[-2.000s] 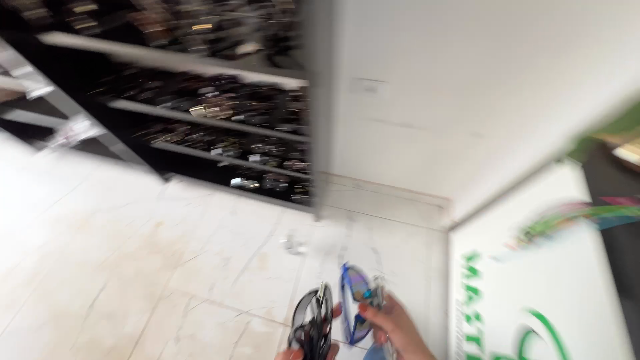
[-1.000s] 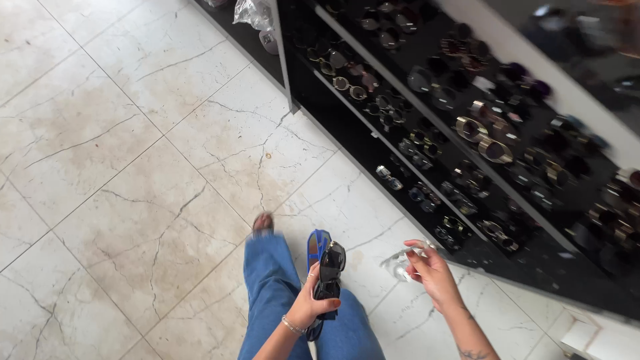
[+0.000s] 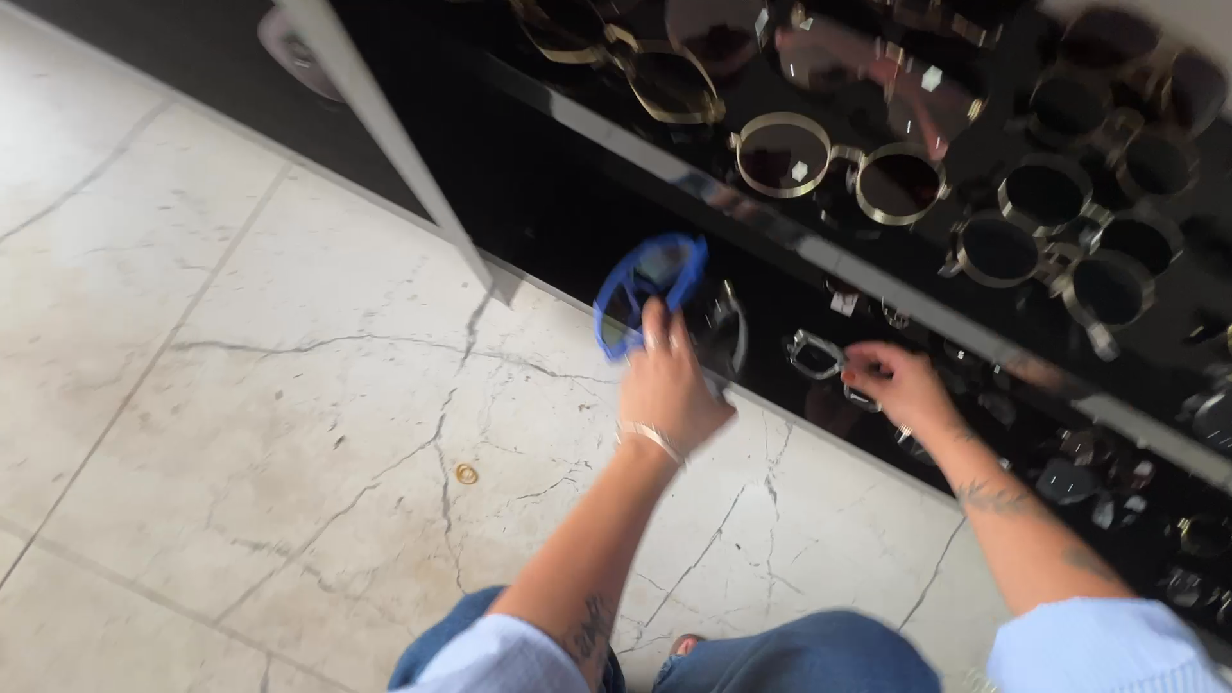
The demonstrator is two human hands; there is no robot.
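My left hand [image 3: 669,390] holds blue-framed sunglasses [image 3: 650,279] at the front edge of the bottom shelf. Dark sunglasses [image 3: 736,332] show just right of its fingers; blur hides whether the hand grips them too. Farther right, my right hand [image 3: 895,385] has its thumb and fingers on a pair of glasses with a clear or silvery frame [image 3: 816,354], low on the black shelf. Part of that pair is hidden behind the fingertips.
Above the hands, a shelf edge [image 3: 789,241] crosses at a slant, with round gold-framed sunglasses [image 3: 784,154] and several others on the shelf. More glasses [image 3: 1068,476] lie at the lower right. A small gold-coloured ring [image 3: 467,474] lies on the marble-look floor [image 3: 318,414].
Both hands have moved to the bottom shelf, the left still with the blue sunglasses. The view has shifted closer to the display.
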